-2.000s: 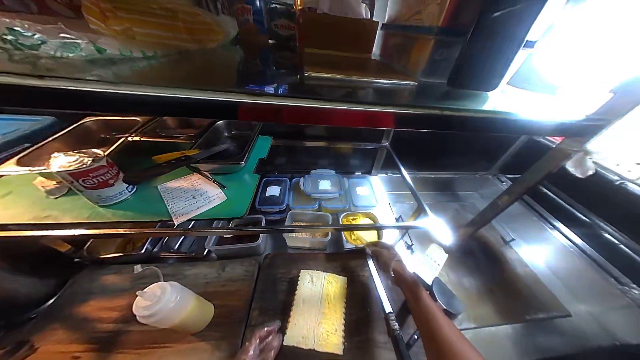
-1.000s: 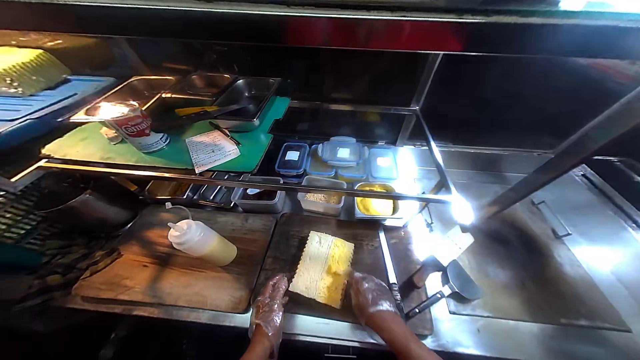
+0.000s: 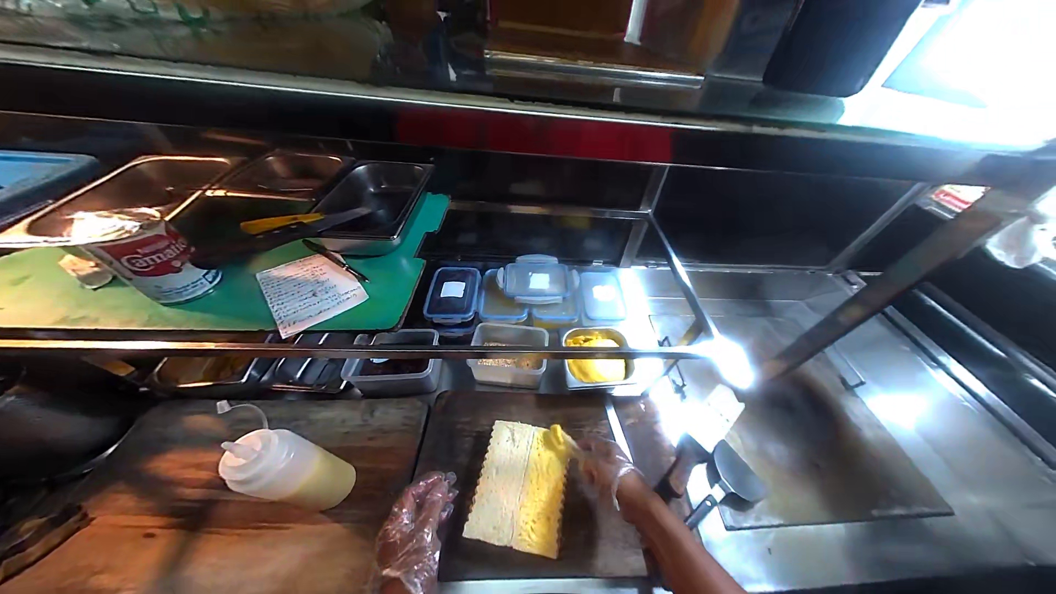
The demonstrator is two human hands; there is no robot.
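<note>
A pale rectangular bread piece (image 3: 518, 488) with jagged side edges lies on the dark cutting board (image 3: 596, 528), its right half coated yellow. My right hand (image 3: 604, 469), in a clear plastic glove, grips a small spreading tool whose tip carries a yellow spread (image 3: 558, 439) at the bread's upper right corner; the tool is largely hidden. At the bread's left rests my left hand (image 3: 417, 528), gloved as well, fingers slightly bent and holding nothing. A tub of yellow spread (image 3: 596, 356) stands behind the board. A long metal blade (image 3: 617, 429) lies at the board's right side.
A squeeze bottle (image 3: 289, 470) lies tilted on the wooden board (image 3: 165, 544) at left. Lidded containers (image 3: 538, 280) stand at the back. On the right are a black-handled scraper (image 3: 730, 478) and a griddle (image 3: 825, 462). A metal shelf rail (image 3: 462, 351) crosses above the tubs.
My right hand has moved from the bread's lower right side to its upper right corner, now with a spread-covered tool in it. My left hand remains left of the bread.
</note>
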